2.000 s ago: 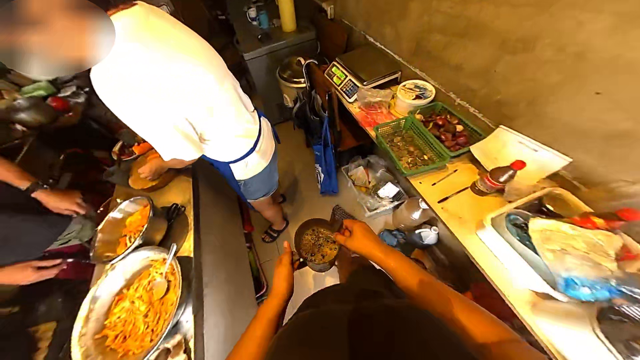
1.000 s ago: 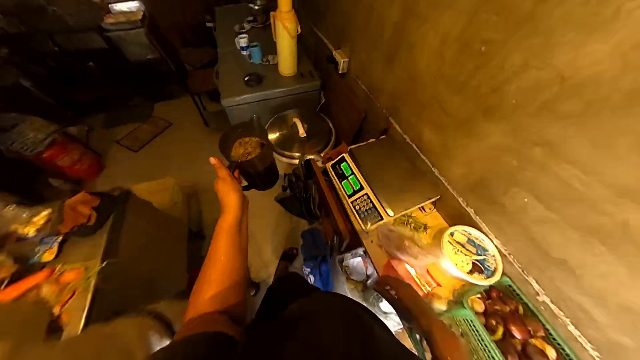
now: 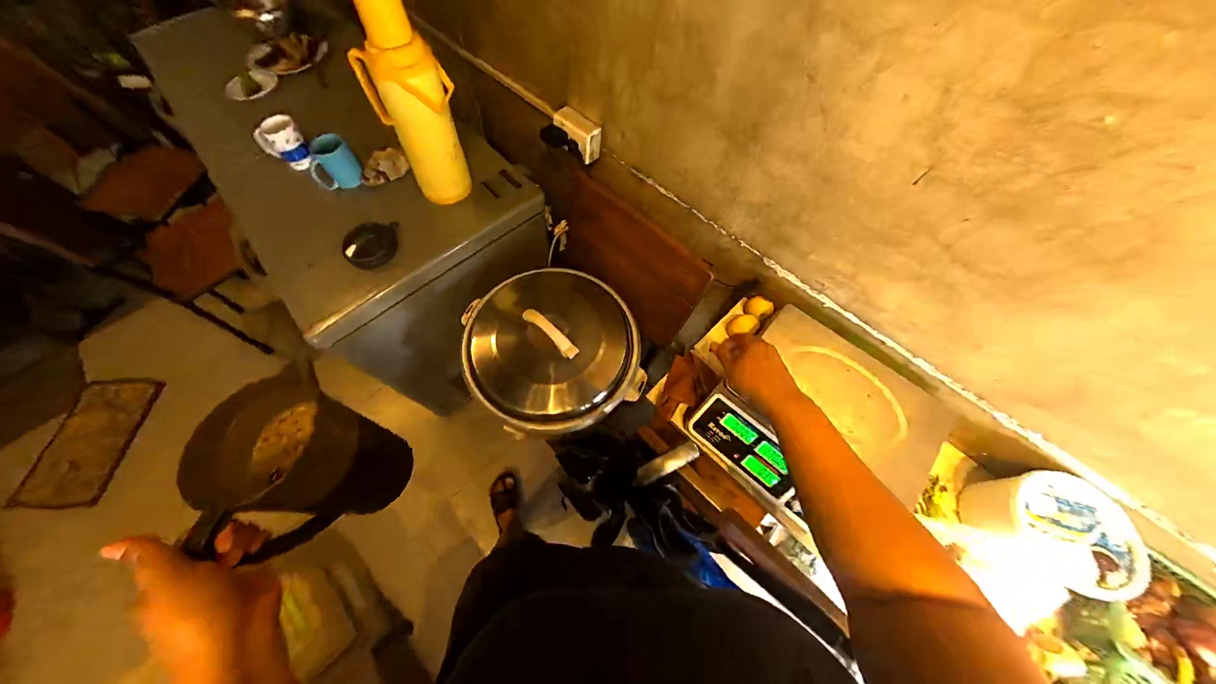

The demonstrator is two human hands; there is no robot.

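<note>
My left hand (image 3: 204, 594) is closed around the handle of a dark pot (image 3: 294, 451), held out at the lower left over the floor; brownish food shows inside it. My right hand (image 3: 755, 370) reaches past the display of a digital weighing scale (image 3: 741, 442) to a narrow space behind it, beside yellow roundish items (image 3: 743, 324). Its fingertips are partly hidden, so I cannot tell whether they hold anything. Left of the scale stands a large metal pot with a lid (image 3: 551, 351).
A grey counter (image 3: 285, 228) holds a yellow vacuum flask (image 3: 418, 123), a blue mug (image 3: 335, 161), a white mug (image 3: 282, 141) and a small dark bowl (image 3: 370, 245). A white tub (image 3: 1054, 518) stands at right near the wall. A mat (image 3: 87, 444) lies on the floor.
The view has swung from the long worktables to the scale and the grey counter. My right hand, at the dark pot two seconds ago, is now behind the scale's display; my left hand still holds the pot.
</note>
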